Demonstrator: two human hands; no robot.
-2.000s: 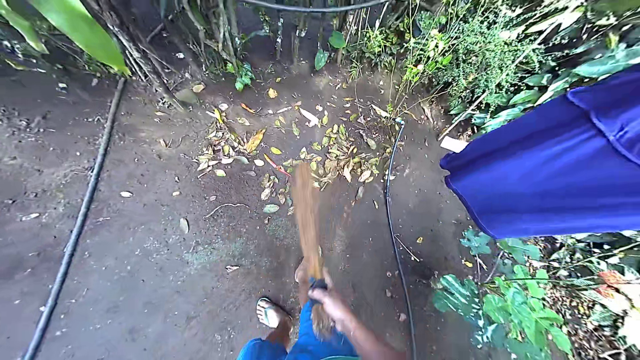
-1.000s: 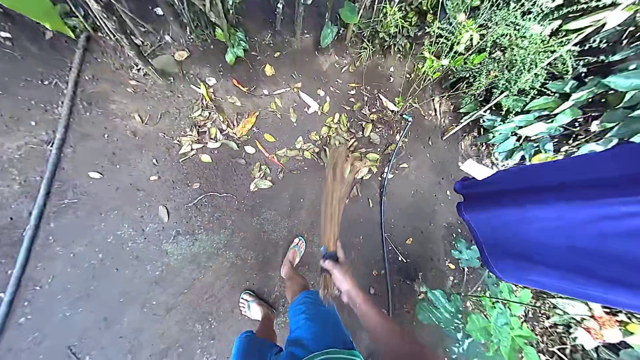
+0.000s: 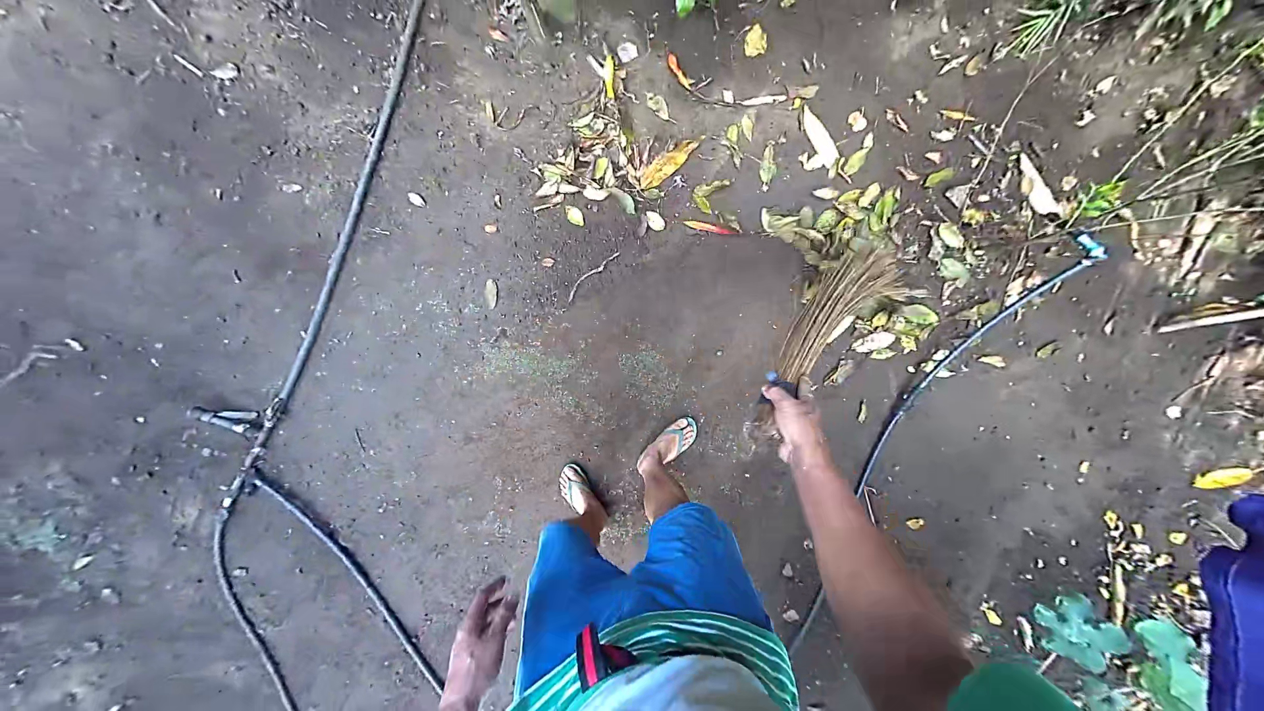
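Note:
My right hand is closed around the bound end of a stick broom, whose bristles fan up and right onto a pile of fallen leaves. More leaves lie scattered farther left on the bare dirt. My left hand hangs at the bottom, left of my blue shorts, its fingers somewhat apart and nothing in them.
A thin dark hose with a blue fitting curves along my right. On the left runs a thicker black hose that branches at a joint. Purple cloth shows at the right edge, near green plants.
My left hand has come into view at the bottom. The broom stays in my right hand, its bristles now slanting right over the leaves. The view has shifted left.

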